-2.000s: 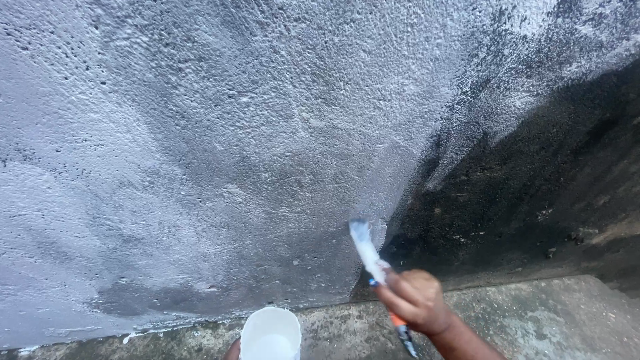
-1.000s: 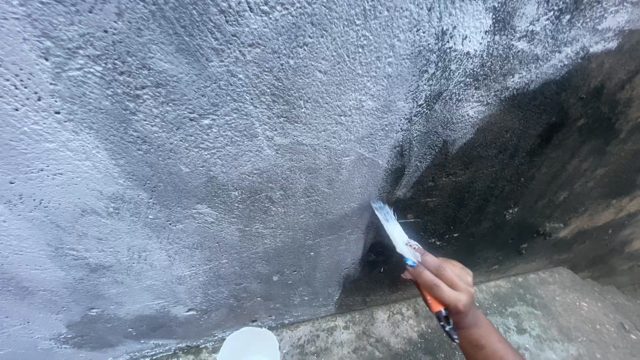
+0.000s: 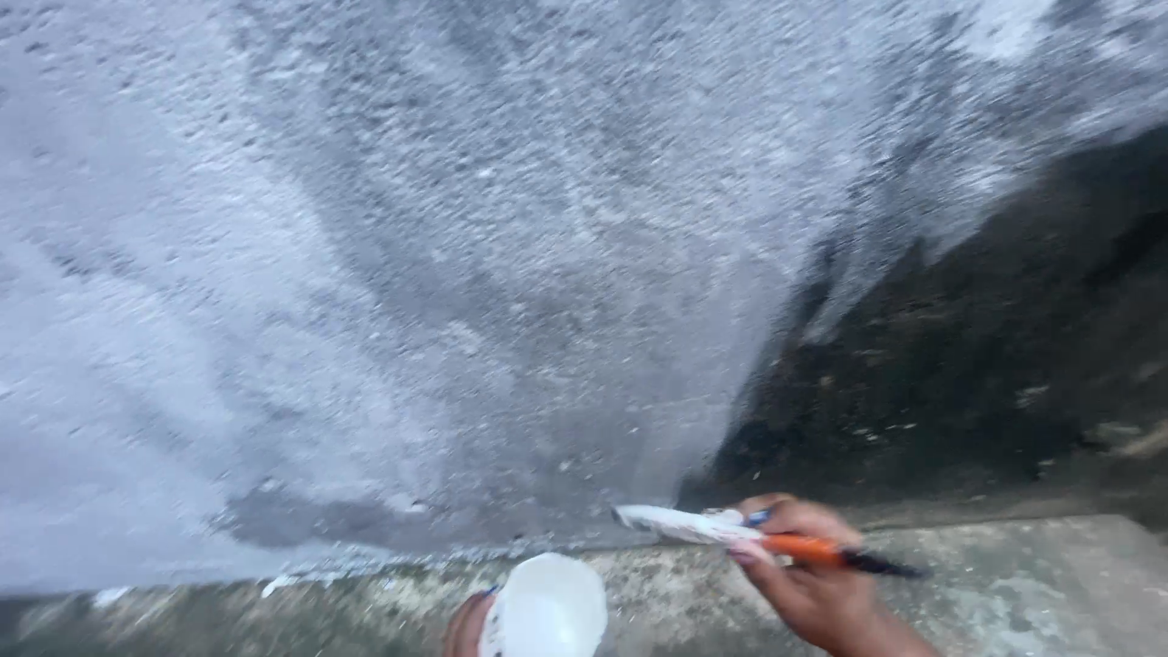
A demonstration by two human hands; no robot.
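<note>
My right hand [image 3: 812,570] grips a paintbrush [image 3: 703,526] with an orange and black handle. White paint coats its bristles and ferrule, and the tip points left, close to the foot of the rough wall [image 3: 511,274]; whether it touches cannot be told. At the bottom edge, my left hand [image 3: 467,625] holds a white plastic container [image 3: 554,607] around its left side. White paint appears to be inside, to the left of and below the brush. Most of the left hand is hidden by the container or out of view.
Wet, whitish-grey paint covers much of the wall. A dark, unpainted area [image 3: 958,383] lies at the right. Along the wall's foot runs a mottled concrete ledge [image 3: 985,584], with white drips [image 3: 278,584] near the edge at the left.
The brush was upright-slanting against the wall at the dark area's edge; my right hand has lowered it toward the container and turned it nearly level. More of the container and my left hand now shows.
</note>
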